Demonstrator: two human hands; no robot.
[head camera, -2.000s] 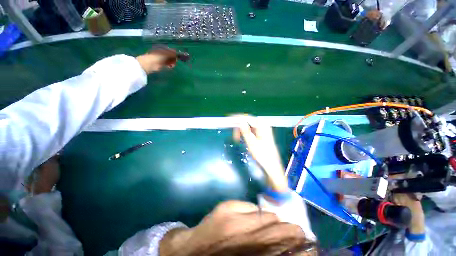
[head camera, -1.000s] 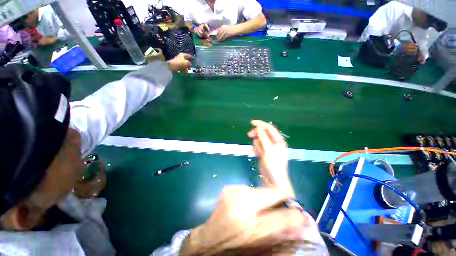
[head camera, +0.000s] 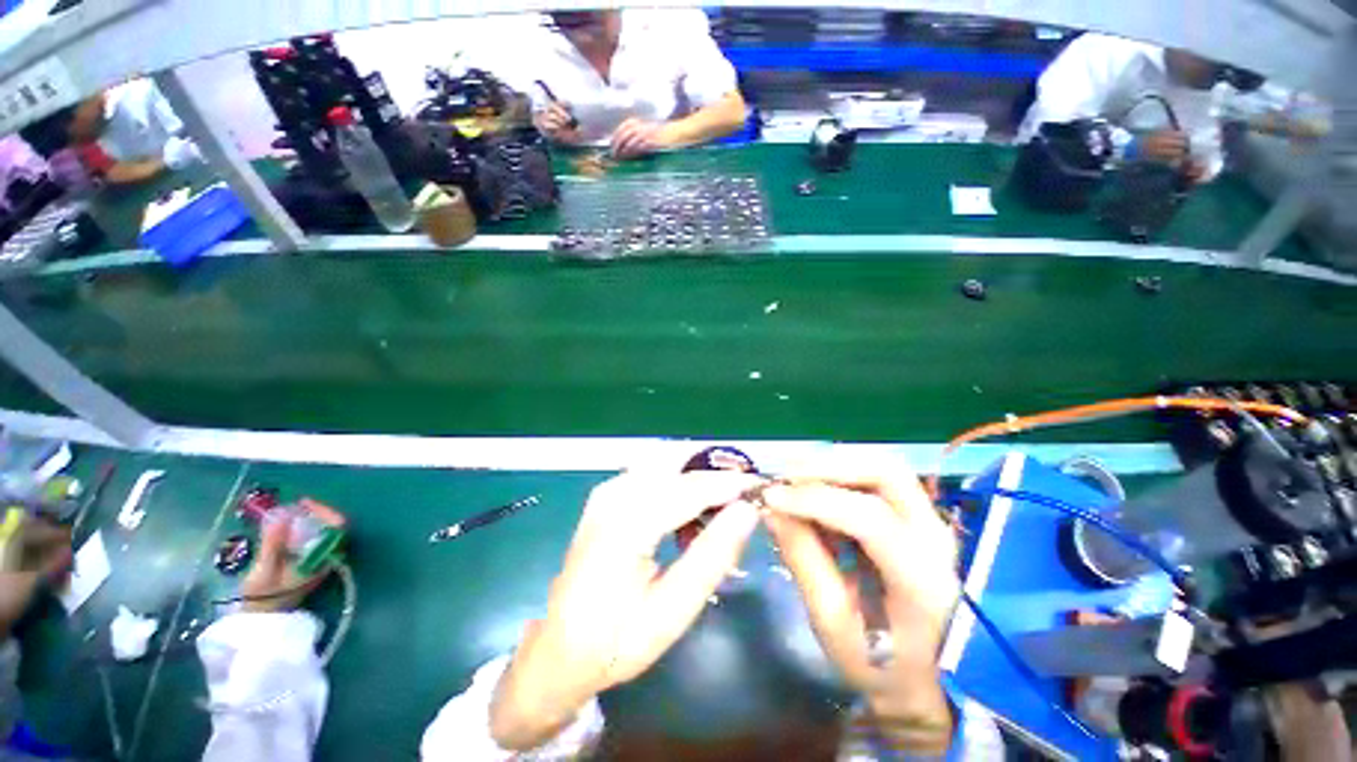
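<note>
A round black unit (head camera: 720, 462) shows just above the fingers of my left hand (head camera: 625, 588), which holds it near the pale rail. My right hand (head camera: 878, 558) is close beside it on the right. Its thumb and forefinger meet the left fingertips at the unit's edge. Whether a tiny part is between the right fingertips is hidden. The lower part of the unit is covered by the fingers.
A blue fixture (head camera: 1027, 558) with an orange hose (head camera: 1101, 411) stands right. A black pen-like tool (head camera: 484, 518) lies left. Beyond the rail (head camera: 372, 448) runs the green conveyor (head camera: 491, 350). A neighbour's hand (head camera: 276, 558) holds a green-and-red item. A clear tray (head camera: 662, 216) sits across.
My hands have come together around the round unit. The neighbour's arm that reached across the belt has drawn back, and the capped head at the left is out of view.
</note>
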